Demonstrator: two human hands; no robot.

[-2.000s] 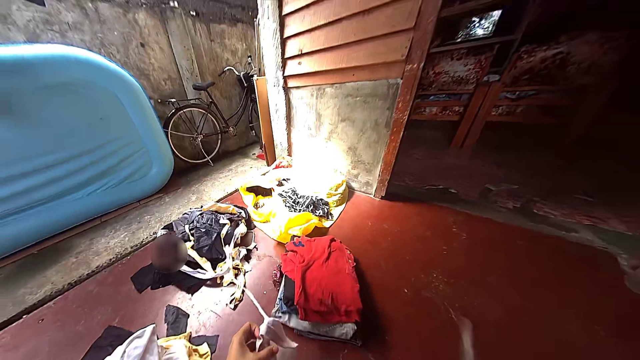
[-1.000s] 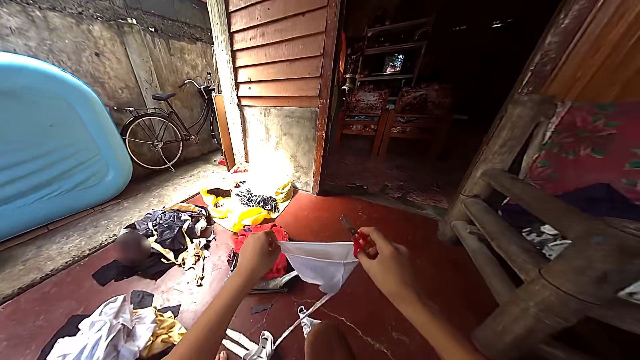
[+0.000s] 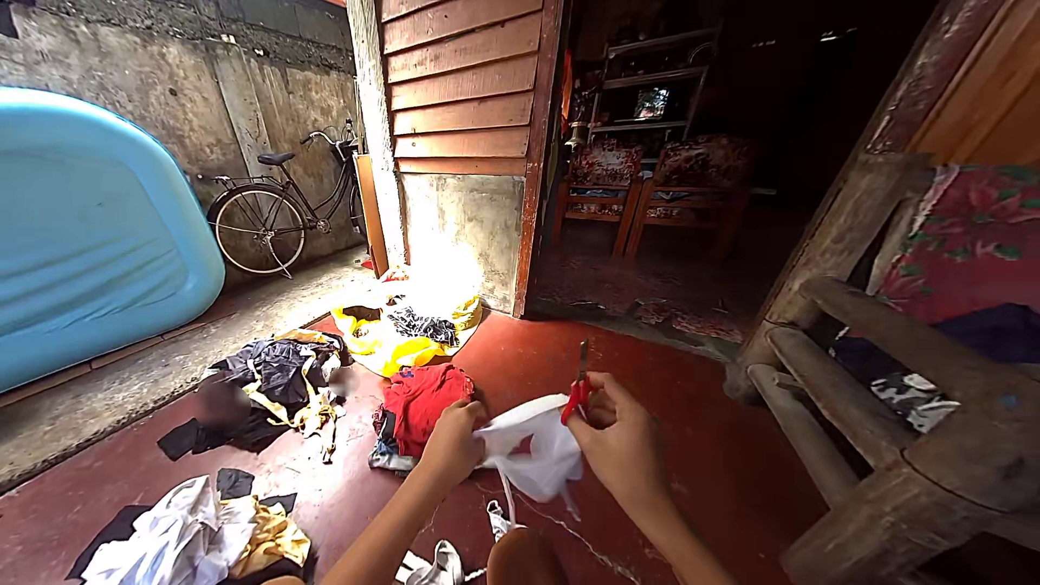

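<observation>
My left hand (image 3: 457, 439) grips one edge of a thin white cloth (image 3: 540, 463), which hangs blurred above the red floor and has a strap dangling from it. In my right hand (image 3: 611, 422) are red-handled scissors (image 3: 578, 400), their blades pointing up, and that hand also pinches the cloth's other edge. Behind my left hand lies a folded red garment (image 3: 424, 404) on top of other folded clothes. White straps or cloth pieces (image 3: 443, 565) lie on the floor near my knee.
Piles of dark (image 3: 280, 374) and white and yellow clothes (image 3: 183, 532) lie at the left. A yellow bag (image 3: 390, 345) with dark cloth sits by the wall. A wooden bench (image 3: 861, 406) stands at the right; a blue inflatable pool (image 3: 97, 236) and a bicycle (image 3: 272, 203) are at the back left.
Two seconds ago one hand showed at the bottom with white cloth; now both hands hold white cloth up. Since one second ago the scissors have turned more upright. The view has swung right.
</observation>
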